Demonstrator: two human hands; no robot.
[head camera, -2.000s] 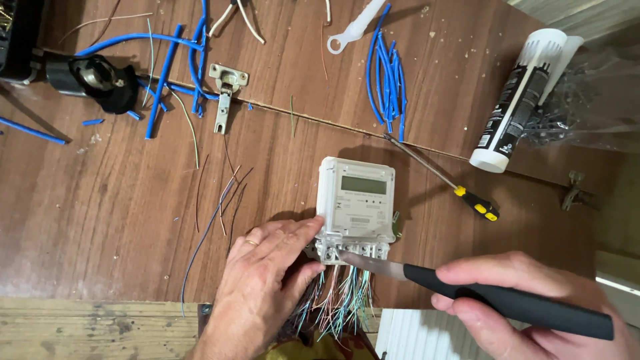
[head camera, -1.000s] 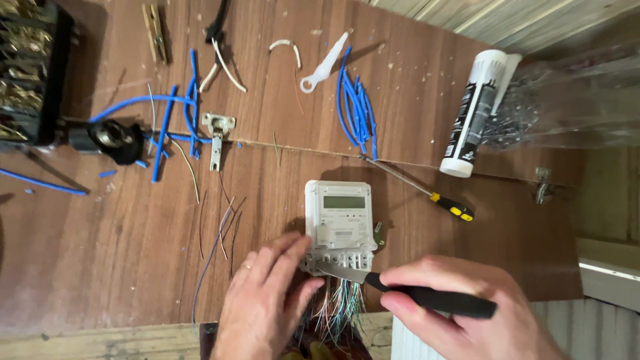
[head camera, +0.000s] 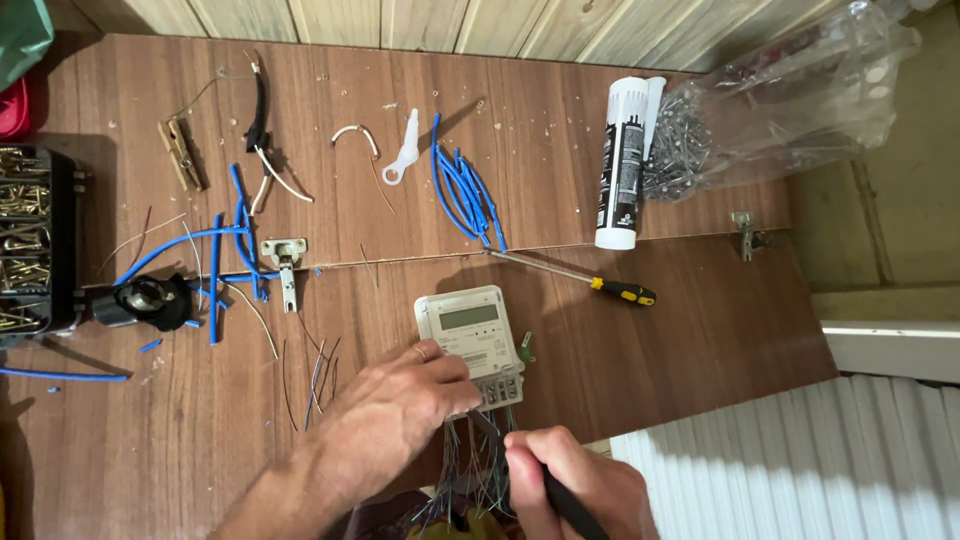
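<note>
A white electricity meter (head camera: 474, 337) with a display lies on the wood-grain board near its front edge. My left hand (head camera: 405, 397) rests over the meter's lower left side, its fingertips at the terminal row. A knife (head camera: 559, 499) with a black handle is in my right hand (head camera: 577, 480); its blade reaches to the terminal edge beside my left fingertips, and the tip is hidden there. Thin coloured wires (head camera: 480, 465) hang from the meter's lower end over the board's edge. A small green piece (head camera: 526, 352) lies at the meter's right side.
A screwdriver (head camera: 615, 291), cut blue cables (head camera: 466, 193), a sealant cartridge (head camera: 621, 165) and a plastic bag of nails (head camera: 679, 142) lie beyond the meter. To the left are a hinge (head camera: 286, 262), a black lamp-like part (head camera: 142, 301), a clothespin (head camera: 180, 156) and a screw organizer (head camera: 34, 240).
My left fingers have moved over the meter's lower left part. The knife's handle has swung from pointing right to pointing down and right. The view has shifted to show more of the board's far side.
</note>
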